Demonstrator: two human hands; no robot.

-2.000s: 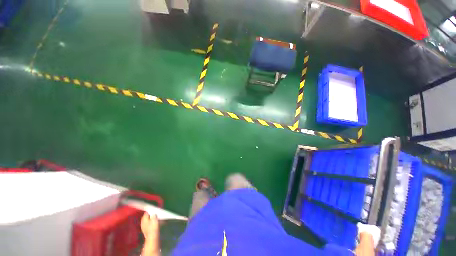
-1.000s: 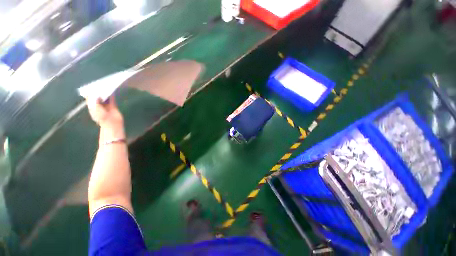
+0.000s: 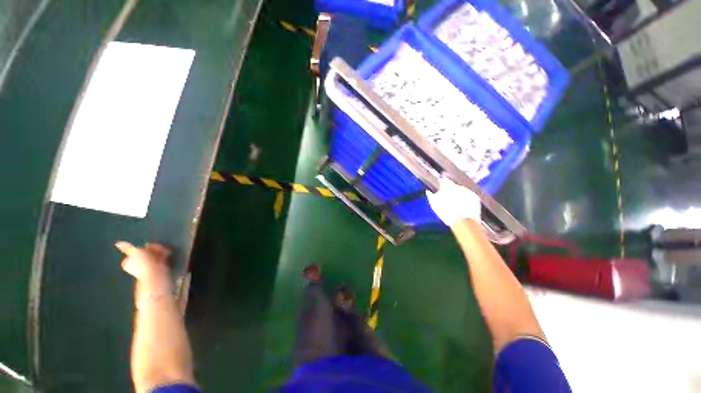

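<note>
The large white sheet (image 3: pixel 123 127) lies flat on the dark green bench (image 3: pixel 84 269) at the left. My left hand (image 3: pixel 146 265) is bare and empty, fingers apart, just below the sheet's lower edge and not touching it. My right hand (image 3: pixel 455 201) wears a white glove and is closed around the grey metal handle (image 3: pixel 384 127) of the trolley. The trolley carries stacked blue totes (image 3: pixel 415 38); two open ones side by side are full of small white parts (image 3: pixel 438 107).
A stool (image 3: pixel 321 57) stands partly hidden between bench and trolley. Part of another blue tote (image 3: pixel 361 9) shows at the top edge. A red crate (image 3: pixel 573 272) and a white surface (image 3: pixel 615 338) are at the lower right. Yellow-black tape (image 3: pixel 269 183) crosses the green floor.
The sheet my left hand held now lies on the bench, and that hand has let go. The view has turned; the trolley appears nearer the middle, with my gloved right hand visible on its handle.
</note>
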